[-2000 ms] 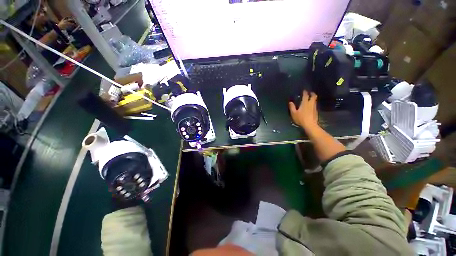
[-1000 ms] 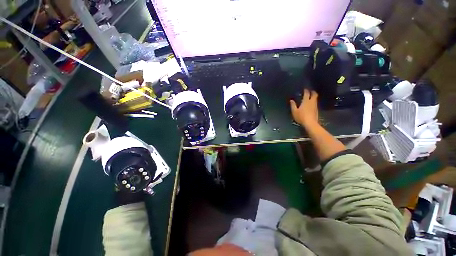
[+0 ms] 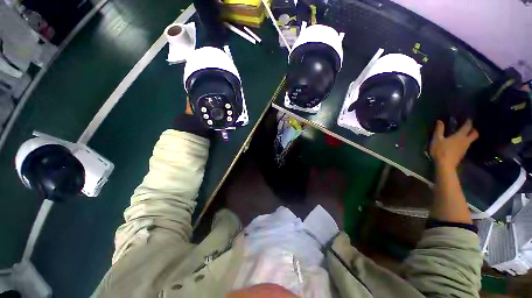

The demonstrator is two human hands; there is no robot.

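A white dome camera with a black ball and lit round lights (image 3: 211, 87) stands on the green bench left of the corner. My left hand (image 3: 188, 106) is almost wholly hidden behind it; only a sliver of skin shows at its left side, so its grip cannot be seen. My right hand (image 3: 452, 145) is on the dark bench at the right, thumb and fingers around a small dark mouse (image 3: 452, 123). Two more dome cameras, one at the bench corner (image 3: 315, 67) and one to its right (image 3: 388, 96), stand with their black balls facing me.
Another dome camera (image 3: 55, 171) lies at the far left. A white roll with a brown core (image 3: 179, 42) is behind the lit camera. Black equipment (image 3: 507, 110) stands right of my right hand. The monitor (image 3: 490, 26) is at the top right, white finned parts (image 3: 507, 238) at the lower right.
The view has swung left and down, so the bench things sit further right and the far-left camera has come into view. My right hand stays at the mouse.
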